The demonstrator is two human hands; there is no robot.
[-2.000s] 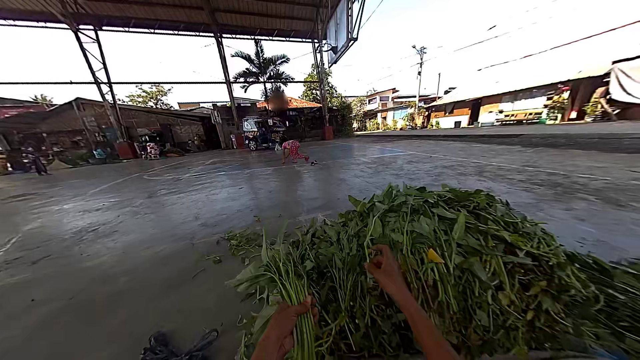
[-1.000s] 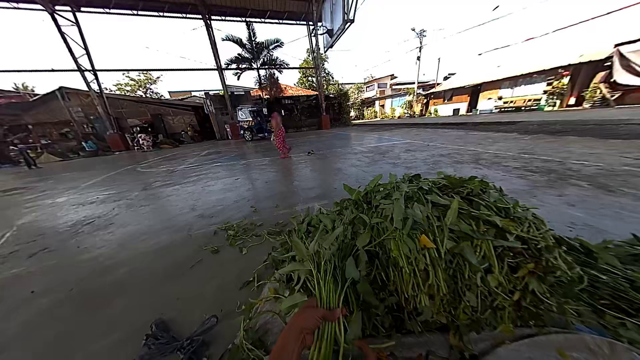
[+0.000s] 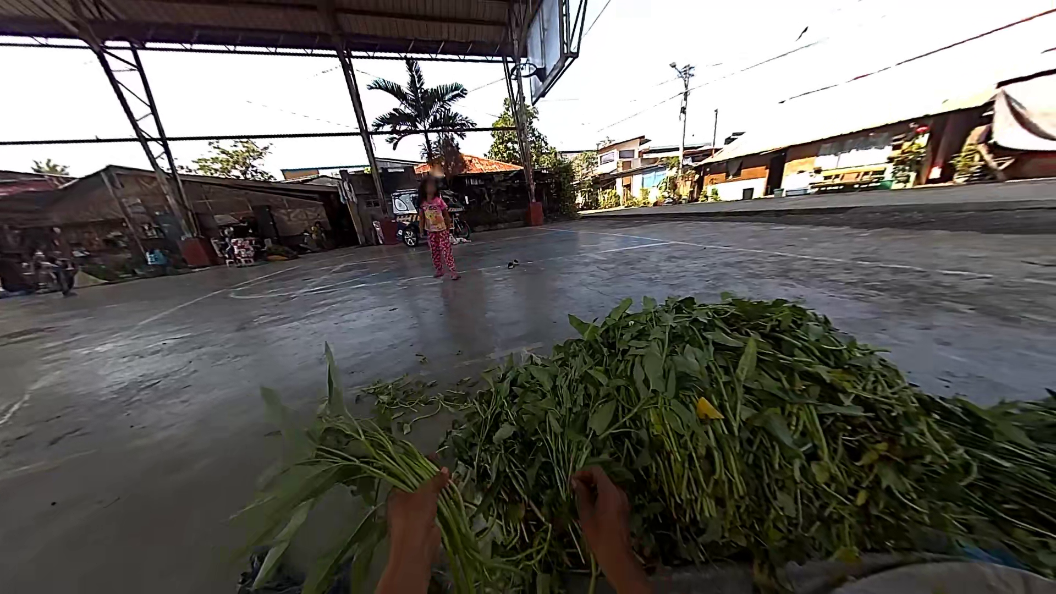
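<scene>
My left hand [image 3: 414, 516] is closed round a bunch of long-stemmed leafy greens [image 3: 396, 458], whose leaves spread out to the left. Just right of it, my right hand [image 3: 601, 507] reaches into the front of a large heap of the same greens [image 3: 709, 412]. Its fingertips are bent together among the stems; whether they pinch a stem cannot be made out. A yellow leaf [image 3: 708, 408] shows on the heap.
Loose stems [image 3: 412, 396] lie on the wet concrete court [image 3: 206, 371] behind the bunch. A person [image 3: 437, 227] in patterned trousers stands farther back, near a parked vehicle [image 3: 406, 216]. A pale cloth or sack [image 3: 924, 577] lies along the heap's near edge.
My left hand has swung the bunch left, away from the heap. My right hand, low at the near edge a second ago, is now up at the stems. The distant person has turned and shifted.
</scene>
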